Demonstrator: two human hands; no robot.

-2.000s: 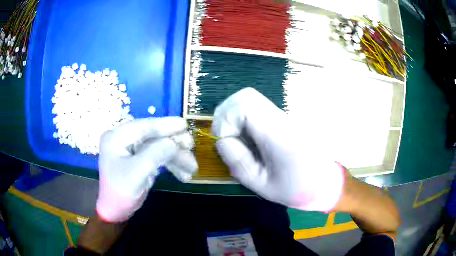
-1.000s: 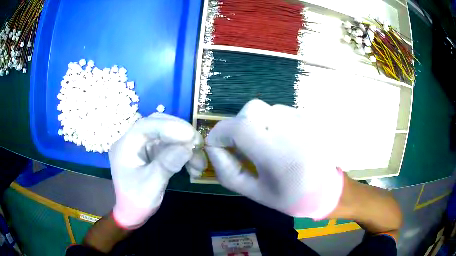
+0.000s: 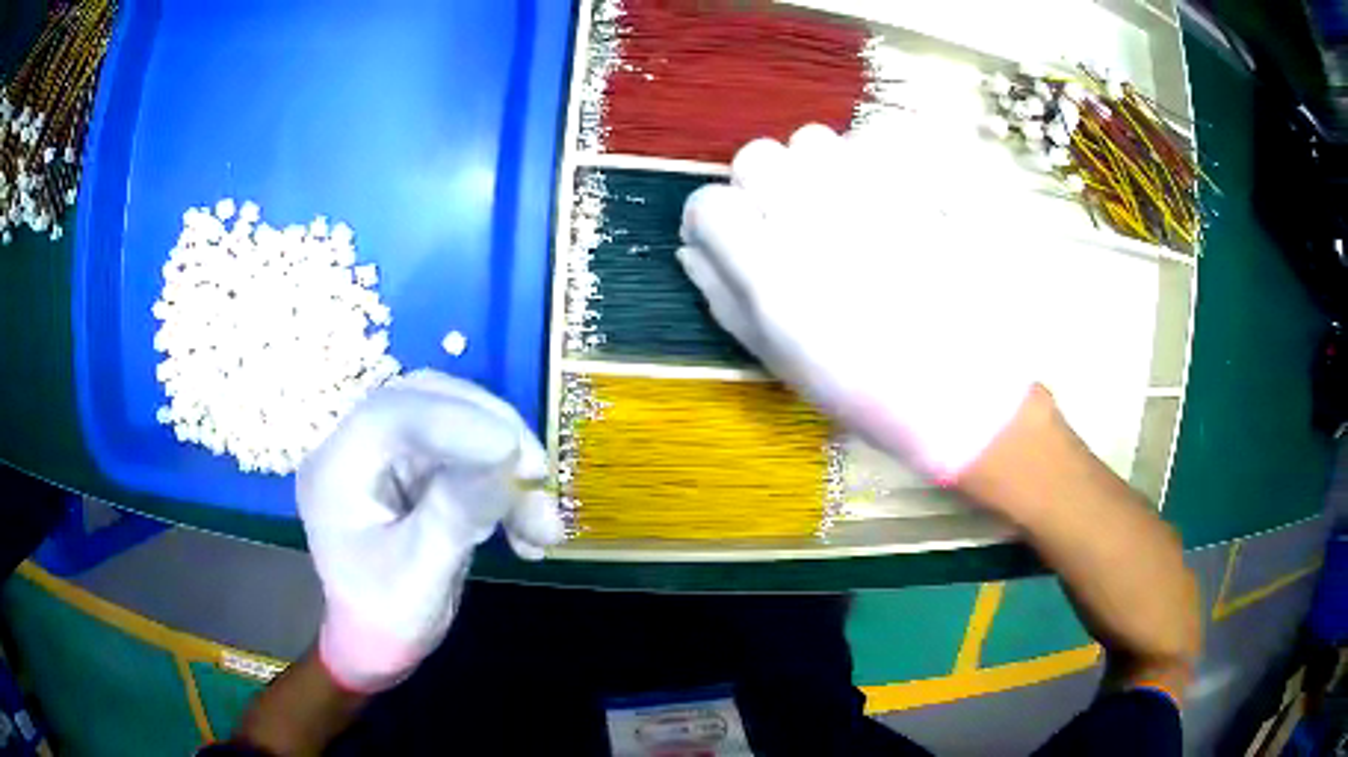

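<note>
My left hand (image 3: 421,510), in a white glove with a pink cuff, is at the blue tray's near right corner. Its thumb and fingers are pinched on a yellow lead wire (image 3: 531,484); only a short bit shows, and any housing is hidden. My right hand (image 3: 828,274), gloved alike, is over the right part of the compartment of dark lead wires (image 3: 651,274). Its fingers are curled and their tips point left; whether they hold anything is hidden. Yellow lead wires (image 3: 702,459) lie in the nearest compartment, red lead wires (image 3: 739,82) in the far one.
The blue tray (image 3: 399,104) holds a heap of white connector housings (image 3: 266,340) and one loose housing (image 3: 454,343). Finished harnesses lie at the right of the divided tray (image 3: 1131,155), and another bunch (image 3: 45,126) lies left of the blue tray. The bench edge is before me.
My right hand has left my left fingertips and moved up and right over the dark wires, uncovering the yellow wires. My left hand stays pinched, slightly lower and to the left.
</note>
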